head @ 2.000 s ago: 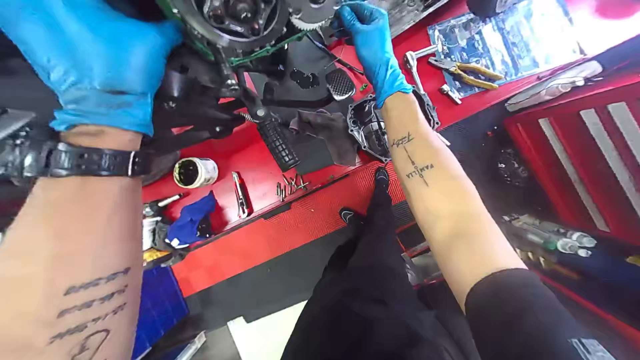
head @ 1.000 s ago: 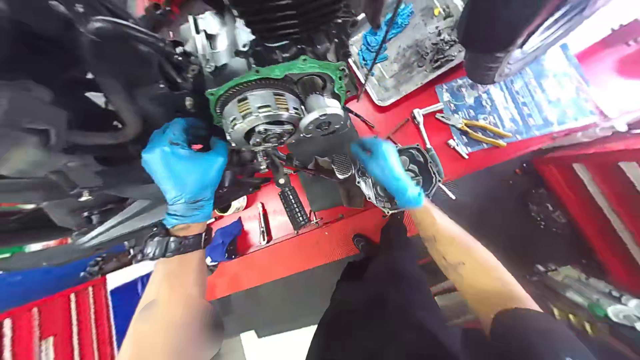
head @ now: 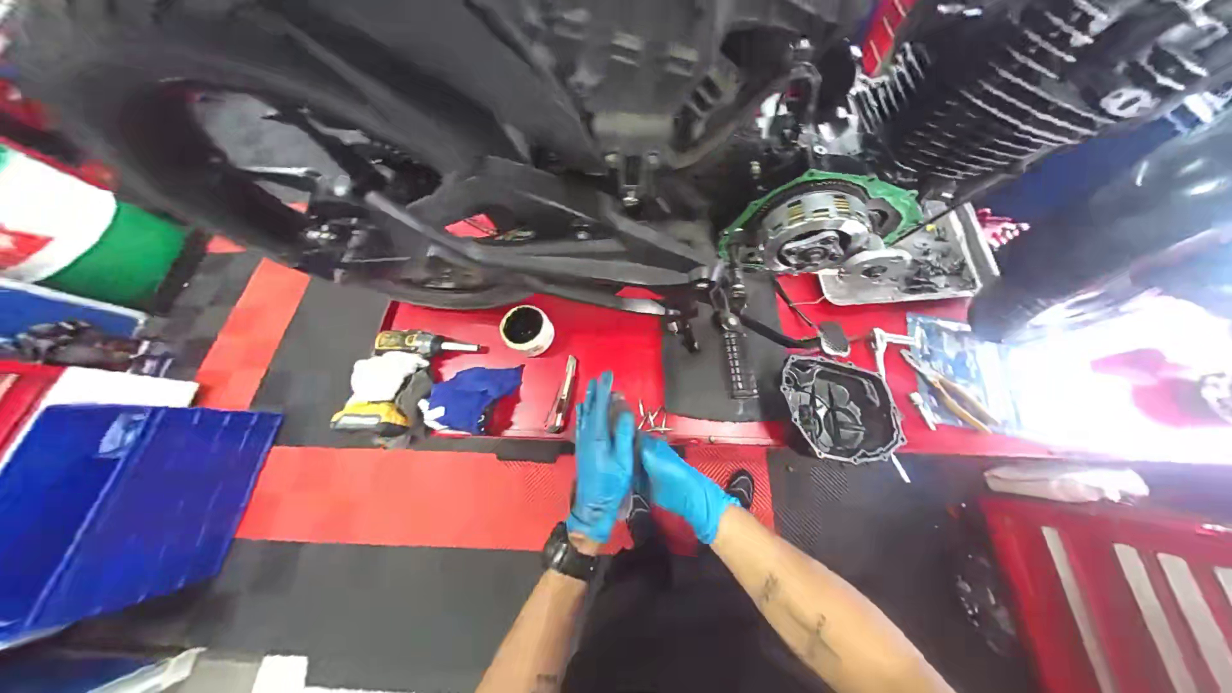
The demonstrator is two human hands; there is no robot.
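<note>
My left hand [head: 603, 462], in a blue glove, is raised flat below the red lift platform's edge, fingers pointing away from me. Beside it my right hand [head: 681, 486], gloved too, has its fingers against or very near the left palm. A dark patch shows behind the left fingers; I cannot tell whether it is a held cloth. Up and right, a motorcycle's clutch [head: 816, 231] sits exposed inside a green gasket [head: 890, 195]. The removed engine cover [head: 841, 408] lies inner side up on the platform. Several bolts [head: 654, 421] lie just beyond my hands.
On the red platform [head: 616, 346] are a white tub [head: 526, 330], a utility knife [head: 561, 395], a blue cloth [head: 472, 398] and a cordless power tool [head: 371, 416]. A foot peg [head: 739, 366] hangs low. Pliers [head: 953, 392] and a metal tray [head: 962, 260] lie right. A red tool cabinet [head: 1107, 587] stands near right.
My hands were apart, the left by the motorcycle and the right near the engine cover; now they are together in front of me. The view has swung widely to the left.
</note>
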